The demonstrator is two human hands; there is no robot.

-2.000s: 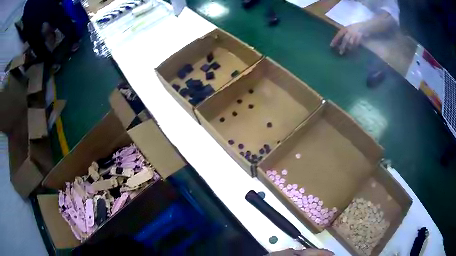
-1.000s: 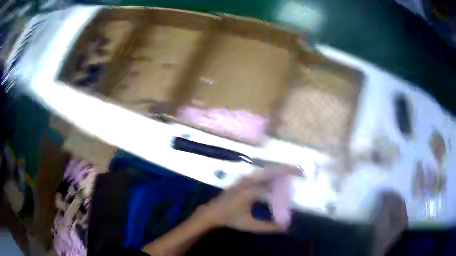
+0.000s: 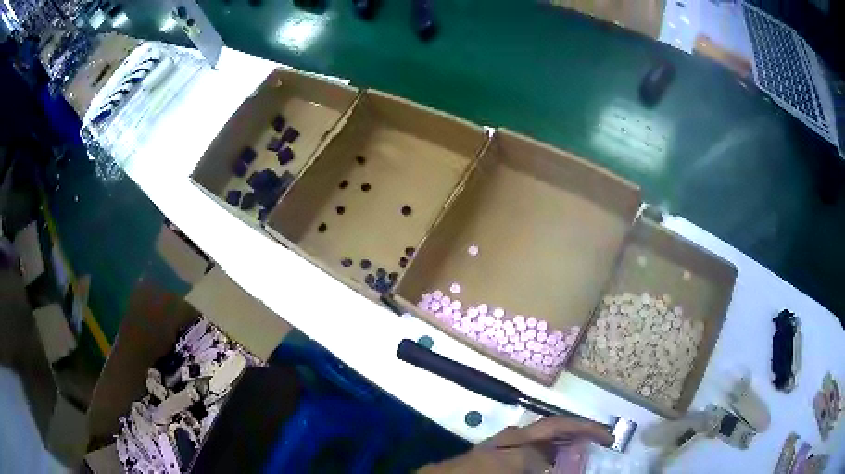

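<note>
My left hand (image 3: 519, 449) is at the bottom edge, partly cut off. Its fingertips are beside the head of the hammer (image 3: 463, 372), and a pink housing (image 3: 570, 457) shows under the fingers, mostly cut off. The hammer lies on the white bench edge, black grip to the left. Beige housings (image 3: 739, 417) lie right of the hammer head, one with a dark square. A black housing (image 3: 786, 350) and pink housings (image 3: 795, 457) lie farther right. My right hand is not in view.
Four cardboard trays (image 3: 565, 176) stand in a row, holding black squares, black round caps, pink caps and beige caps. Green dots (image 3: 473, 418) mark the white surface. The green belt (image 3: 519, 65) runs behind. A floor carton (image 3: 134, 338) of mixed housings is at lower left.
The camera view has swung and steadied after a blurred frame. My left hand with the pink housing now sits lower, at the bottom edge near the hammer head.
</note>
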